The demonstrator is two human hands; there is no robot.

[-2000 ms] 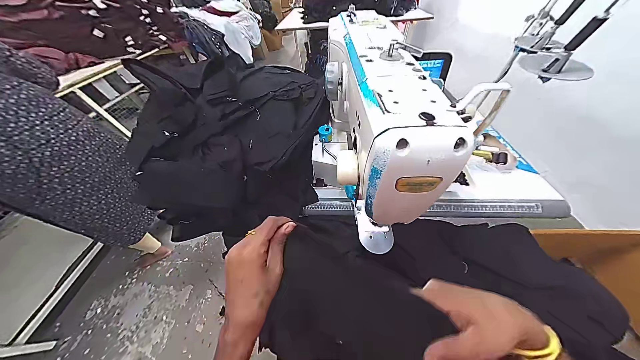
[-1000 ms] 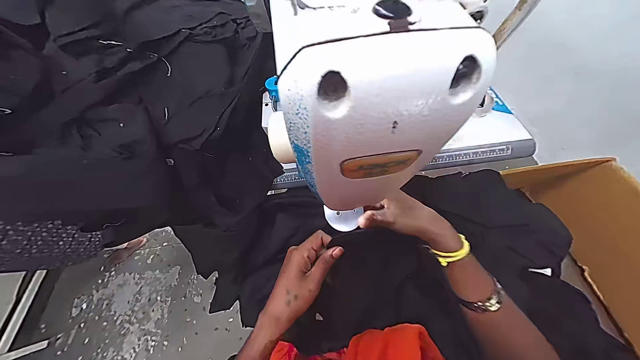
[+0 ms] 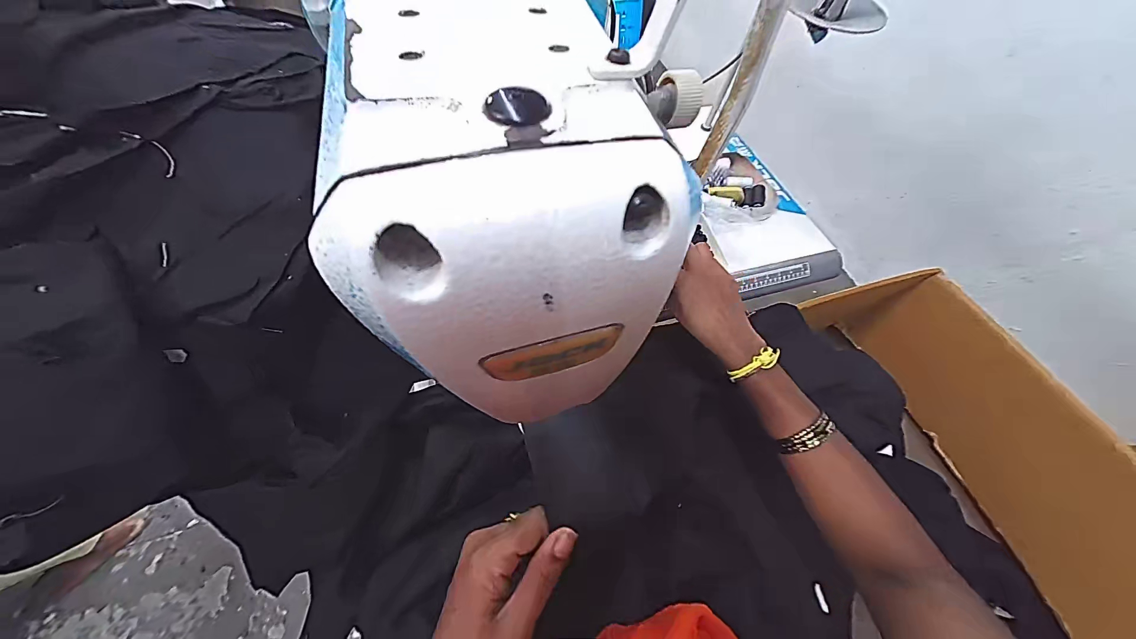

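The white head of an industrial sewing machine (image 3: 515,248) fills the upper middle of the view and hides its needle and presser foot. Black fabric (image 3: 639,461) lies beneath it and spreads toward me. My left hand (image 3: 510,568) is at the bottom centre, thumb and forefinger close together at the fabric; whether they pinch it cannot be told. My right hand (image 3: 710,297) reaches to the right side of the machine head, its fingertips partly hidden behind it. A yellow band and a dark bracelet are on that wrist.
A large heap of black cloth (image 3: 133,355) lies at the left. An open cardboard box (image 3: 1003,426) stands at the right, near a pale wall. Small items, one of them yellow (image 3: 728,193), sit on the machine bed. Worn floor (image 3: 195,568) shows at lower left.
My right hand has moved from the fabric near the presser foot to the right side of the machine head. The view has come closer to the machine since the earliest frame.
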